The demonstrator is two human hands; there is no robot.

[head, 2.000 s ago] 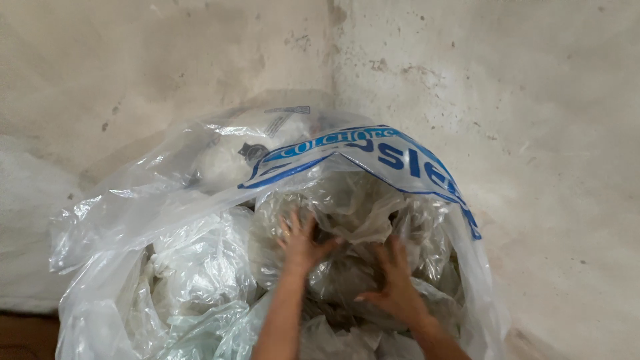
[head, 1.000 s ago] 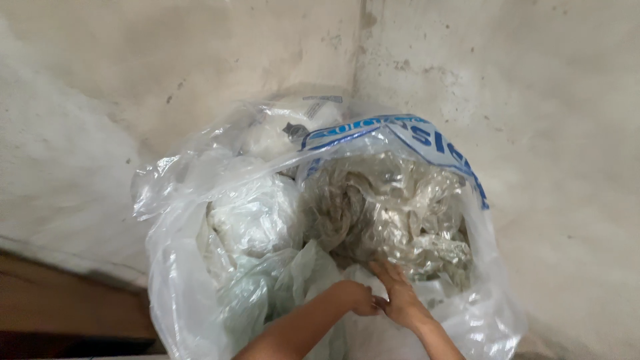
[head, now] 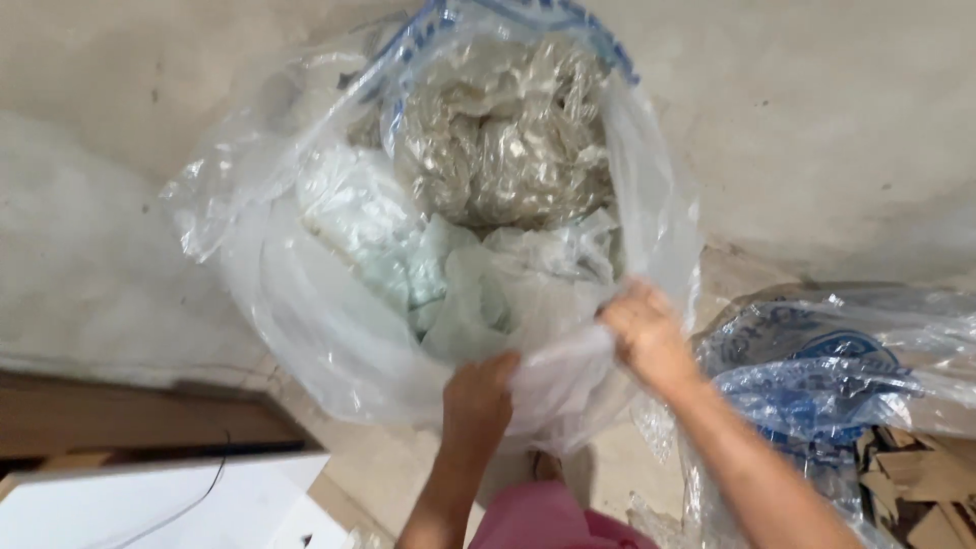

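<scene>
A large clear plastic bag (head: 328,343) with blue print on its far rim stands open below me, full of crumpled plastic film. Brownish clear film (head: 518,152) fills its far part, and whitish and pale green film (head: 366,221) lies at the left and centre. My left hand (head: 479,396) is closed on the bag's near rim. A little farther right, my right hand (head: 644,328), somewhat blurred, grips the same rim, with the plastic stretched between the two hands.
Another clear bag with blue print (head: 831,366) lies at the right, beside torn cardboard pieces (head: 923,473). At lower left are a brown wooden-looking piece (head: 137,419) and a white panel (head: 175,503) with a thin cord. A stained wall (head: 823,137) rises behind the bag.
Two seconds ago both hands were spread on the film inside the bag; now they hold its near rim. The brownish film looks more bunched at the far side. The view has tilted down.
</scene>
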